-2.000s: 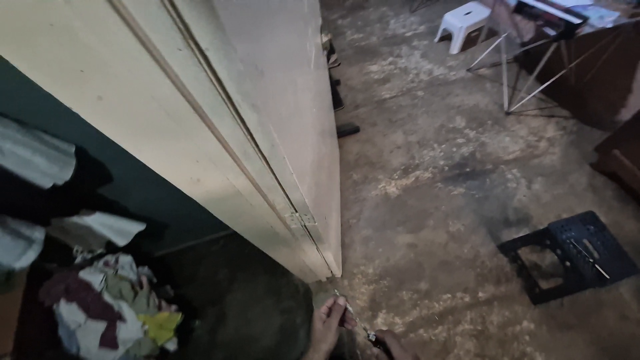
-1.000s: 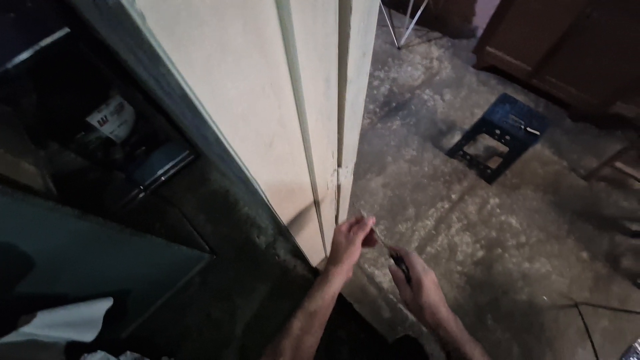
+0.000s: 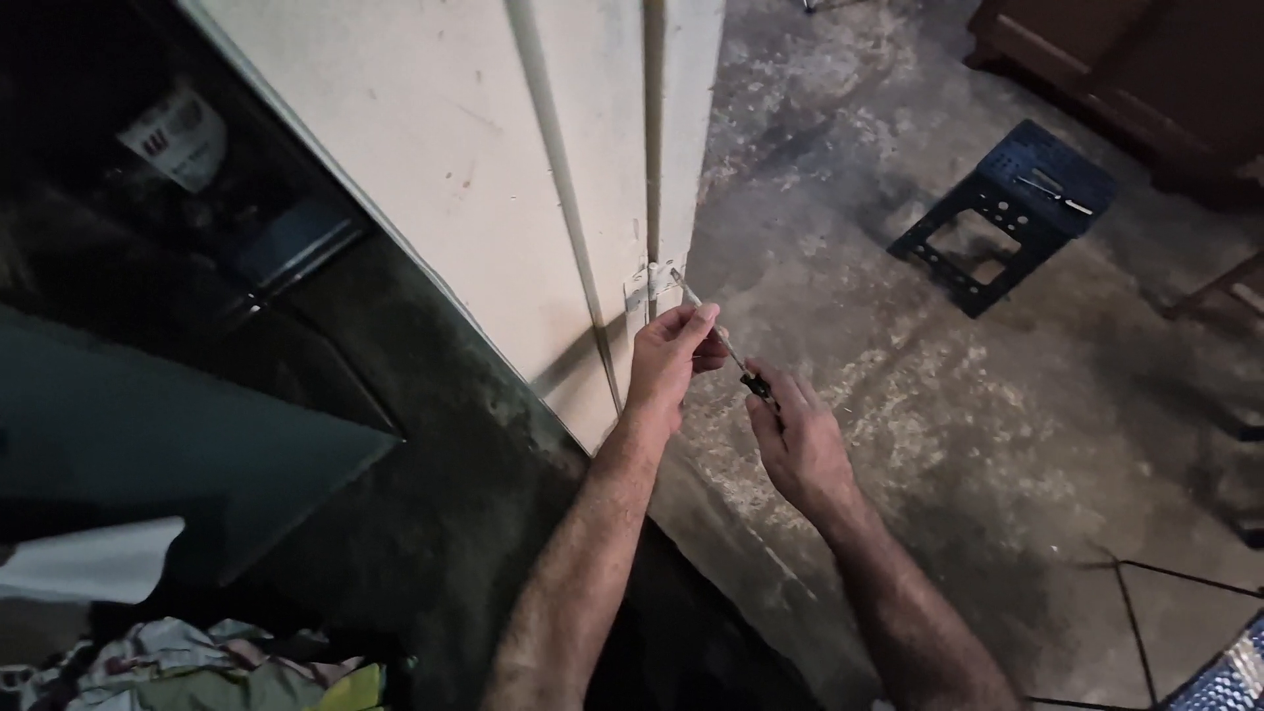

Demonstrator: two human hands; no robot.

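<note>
A screwdriver (image 3: 731, 349) slants up and left, its tip at or very near a painted hinge (image 3: 652, 279) on the cream door (image 3: 474, 148). My right hand (image 3: 802, 434) is closed around its dark handle. Higher on the shaft, the thumb and fingers of my left hand (image 3: 676, 355) pinch the metal, just below the hinge. Whether the tip sits in a screw head is too small to tell.
On the concrete floor (image 3: 839, 296) at right stands a dark blue plastic stool (image 3: 1047, 163) with a slim tool (image 3: 1055, 195) on it. Brown wooden furniture (image 3: 1136, 69) is beyond. Piled clothes (image 3: 227, 671) lie bottom left.
Both hands have come up along the door's edge with the screwdriver, whose tip is now at the hinge. The view has shifted considerably.
</note>
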